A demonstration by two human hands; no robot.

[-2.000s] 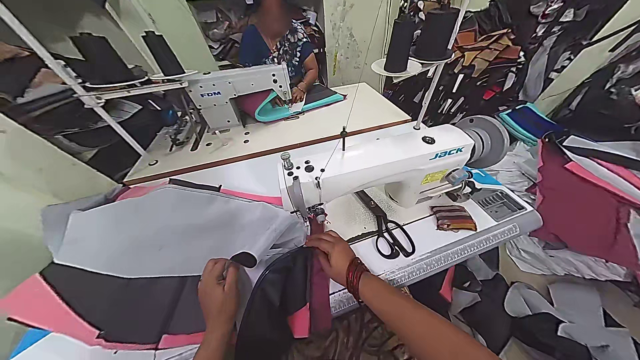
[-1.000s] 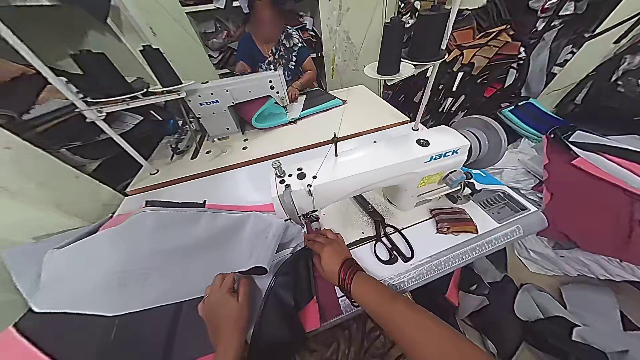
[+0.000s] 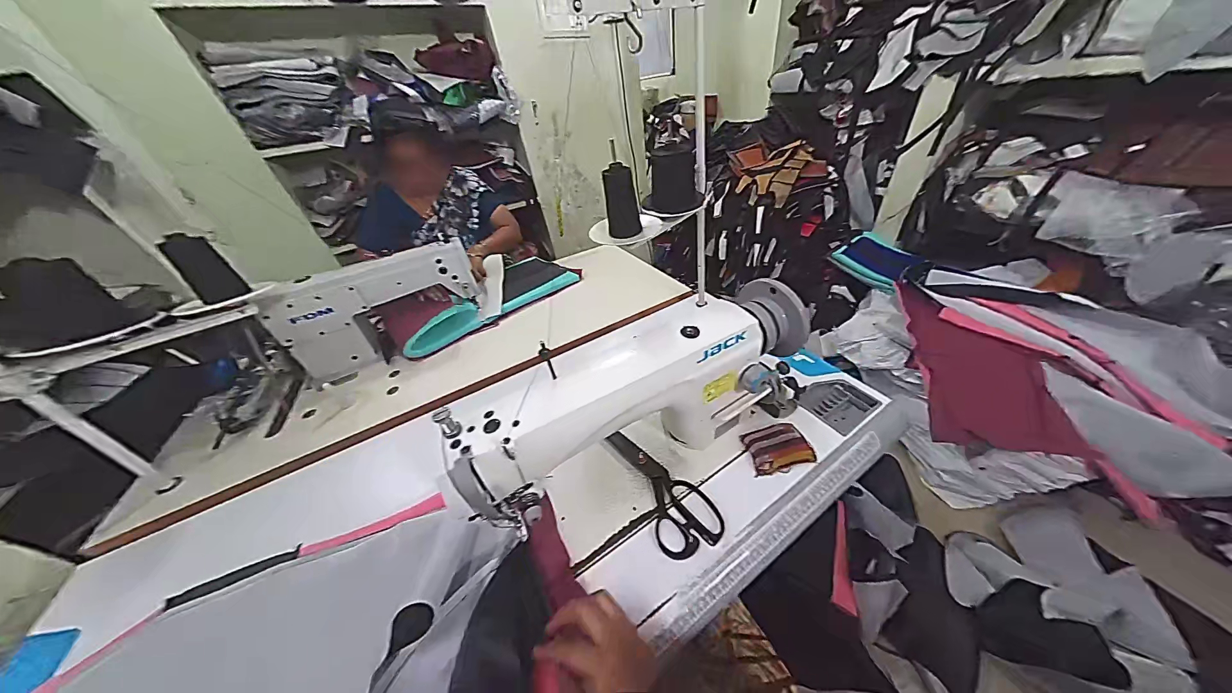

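A white Jack sewing machine (image 3: 597, 385) stands on the white table. Under its needle area lies the end of a maroon fabric strip (image 3: 552, 558), joined along black fabric (image 3: 500, 616). My right hand (image 3: 599, 647) pinches this strip at the bottom of the view, nearer to me than the needle. A large grey fabric panel (image 3: 279, 606) with pink and black edges spreads to the left of the needle. Black-handled scissors (image 3: 674, 500) rest on the table right of the needle, beside a striped fabric piece (image 3: 778, 449). My left hand is out of view.
Across the adjoining table (image 3: 616, 279), a person (image 3: 433, 207) handles teal-edged fabric (image 3: 452, 329) at another sewing machine (image 3: 322, 322). Black thread cones (image 3: 621, 200) stand on a holder. Maroon and grey fabric pieces (image 3: 1001, 385) are heaped at the right, with cut pieces (image 3: 1049, 616) below.
My right hand has moved from beside the needle toward me, along the maroon strip. My left hand, on the grey and black fabric before, has left the view. The view has shifted to the right.
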